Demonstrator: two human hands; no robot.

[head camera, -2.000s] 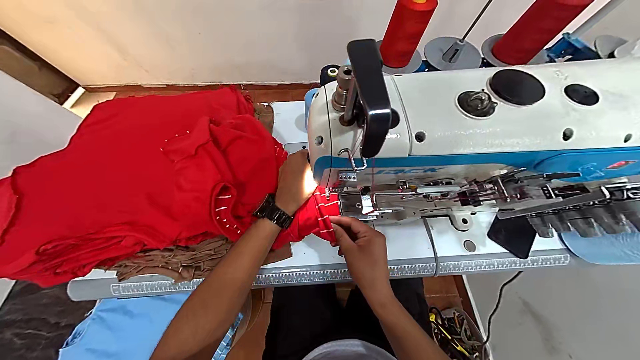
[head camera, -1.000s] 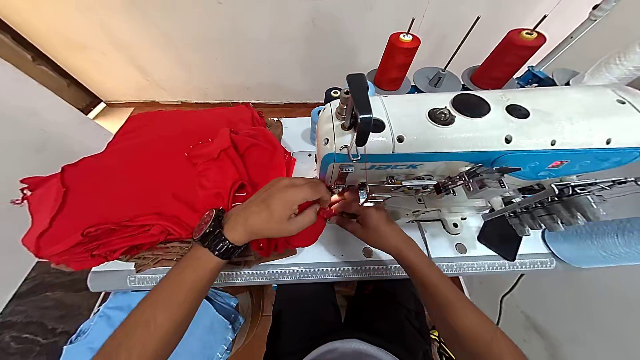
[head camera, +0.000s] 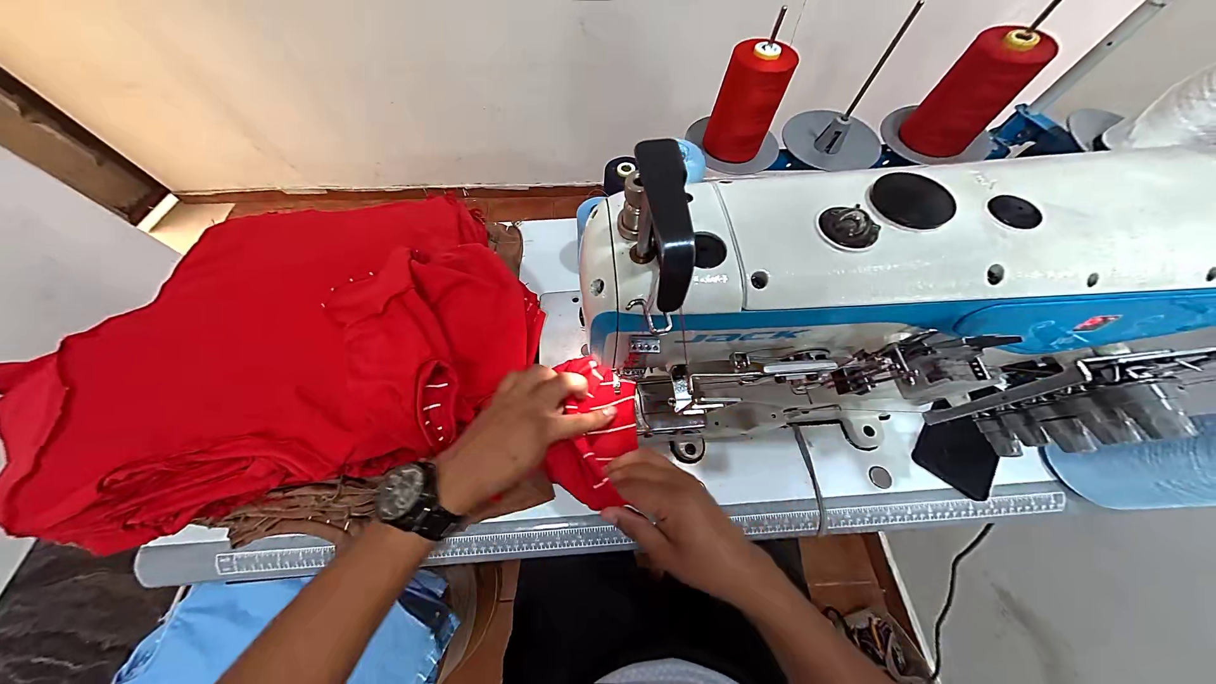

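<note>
A piece of red fabric with white stitch lines lies at the needle end of a Jack sewing machine. My left hand, with a black wristwatch above it, rests on this fabric, fingers spread and pointing toward the presser foot. My right hand pinches the fabric's near edge between thumb and fingers, just in front of the machine bed. The fabric joins or touches a large pile of red garments on the left; which of the two is hidden by my left hand.
Brown fabric lies under the red pile. A measuring tape runs along the table's front edge. Red thread cones stand behind the machine. Light blue cloth is below the table at left, and a black cable hangs at right.
My left hand has drawn back left from the needle area, and my right hand has moved nearer to me. The striped stretch of fabric, largely covered a second ago, shows again.
</note>
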